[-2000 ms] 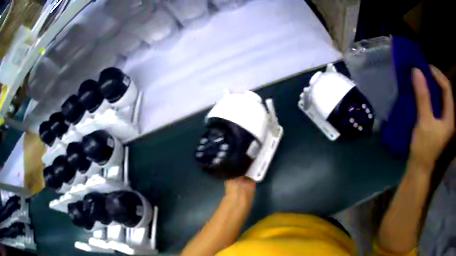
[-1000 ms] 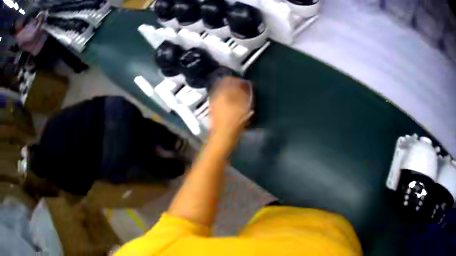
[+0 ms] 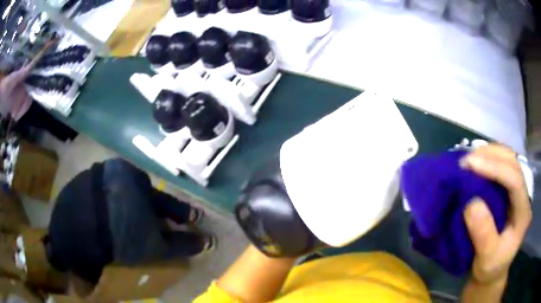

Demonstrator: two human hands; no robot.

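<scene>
A white dome camera (image 3: 344,171) with a glossy black ball head is held up close in front of me, its ball pointing lower left. My left hand (image 3: 268,267) is under the ball side, its fingers mostly hidden behind the camera; only the wrist and forearm show clearly. My right hand (image 3: 498,207) grips a crumpled blue-purple cloth (image 3: 448,204) just right of the camera's white housing, with a small gap between them. White parts of another object show behind the right hand, mostly hidden.
Rows of white cameras with black balls (image 3: 252,53) stand on the dark green bench mat (image 3: 113,100), two in the nearest row. A white-covered strip (image 3: 427,65) runs behind. Clear trays show at the top right. A person in dark clothes (image 3: 113,219) bends over brown cartons (image 3: 142,281) at lower left.
My left hand has taken a camera from the nearest row, which went from three to two, and brought it close in front. My right hand with the cloth has come back into view beside it.
</scene>
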